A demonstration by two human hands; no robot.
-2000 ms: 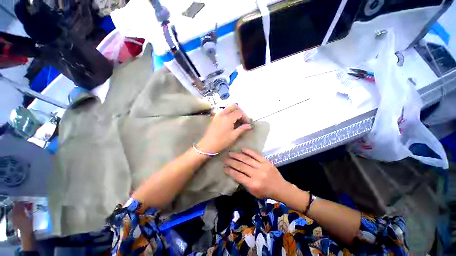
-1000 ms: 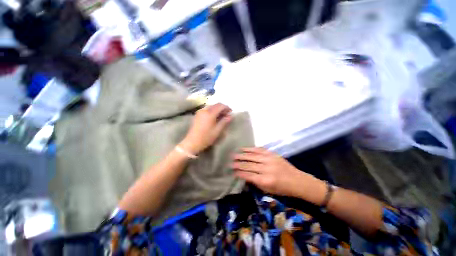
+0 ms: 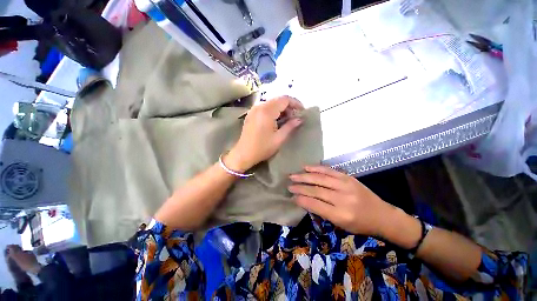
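The large olive-khaki cloth (image 3: 176, 153) lies over the white machine table and hangs over its front edge at left. My left hand (image 3: 272, 130) is bent over the cloth just right of and below the needle area, thumb and fingers pinching the cloth near its upper right corner. My right hand (image 3: 347, 199) lies lower, palm down, fingers extended on the cloth's right edge. The presser foot and needle (image 3: 253, 82) are under the bright lamp at the cloth's upper edge. The grey-blue round knob (image 3: 266, 69) is beside them.
A clear plastic bag (image 3: 447, 56) lies on the table at right, near the snips (image 3: 487, 47). A white carrier bag (image 3: 506, 117) hangs at the right. A ruler scale (image 3: 424, 141) runs along the front edge. A phone-like dark rectangle (image 3: 324, 10) is at top. Another person's hand (image 3: 23, 258) shows lower left.
The view has shifted closer to the machine and is sharp again after blur. My left hand stays at the cloth near the needle. My right hand stays at the cloth's right edge.
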